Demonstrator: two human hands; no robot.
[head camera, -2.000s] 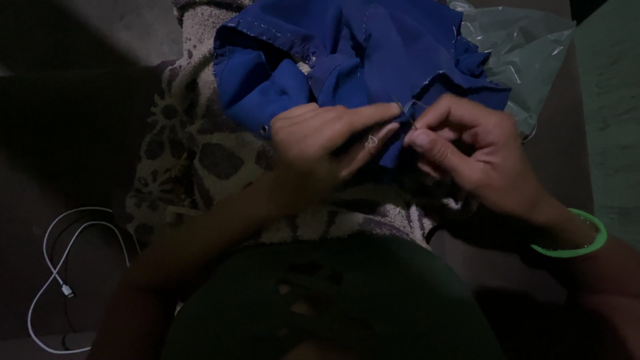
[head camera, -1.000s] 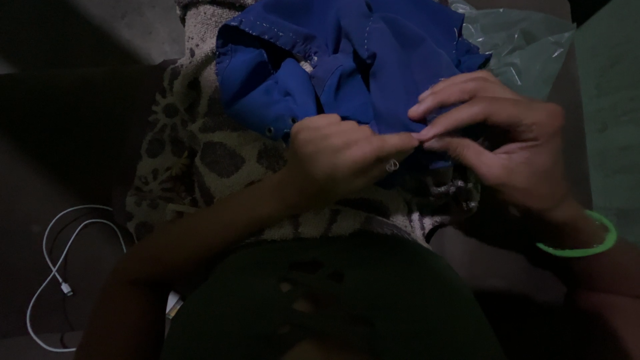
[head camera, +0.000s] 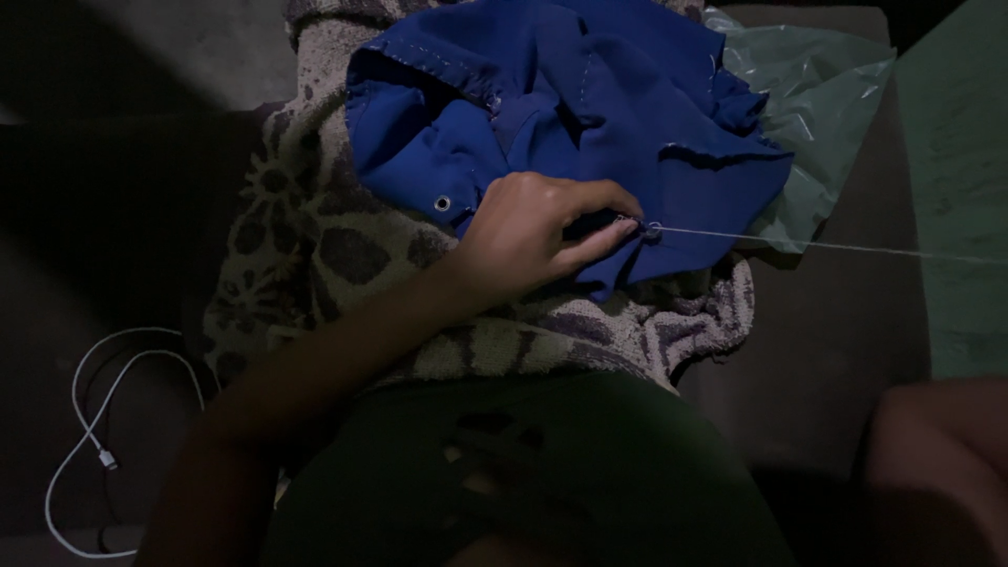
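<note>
A blue fabric piece (head camera: 630, 94) with light running stitches and a metal eyelet (head camera: 442, 203) lies bunched over a patterned towel (head camera: 354, 252). My left hand (head camera: 543, 224) pinches a fold near its lower edge between thumb and fingers. From beside those fingertips a pale thread (head camera: 787, 240) stretches tautly to the right, past the edge of view. Only part of my right arm shows at the lower right; that hand is out of view, so what it holds is hidden.
A clear plastic bag (head camera: 835, 94) lies partly under the fabric on the right, near a green surface (head camera: 957, 197). A white cable (head camera: 118, 378) with a connector is looped at the lower left, on a dark surface.
My right hand has left the fabric and moved out of view at the right. The thread now runs drawn out in a long line. My left hand still pinches the fabric.
</note>
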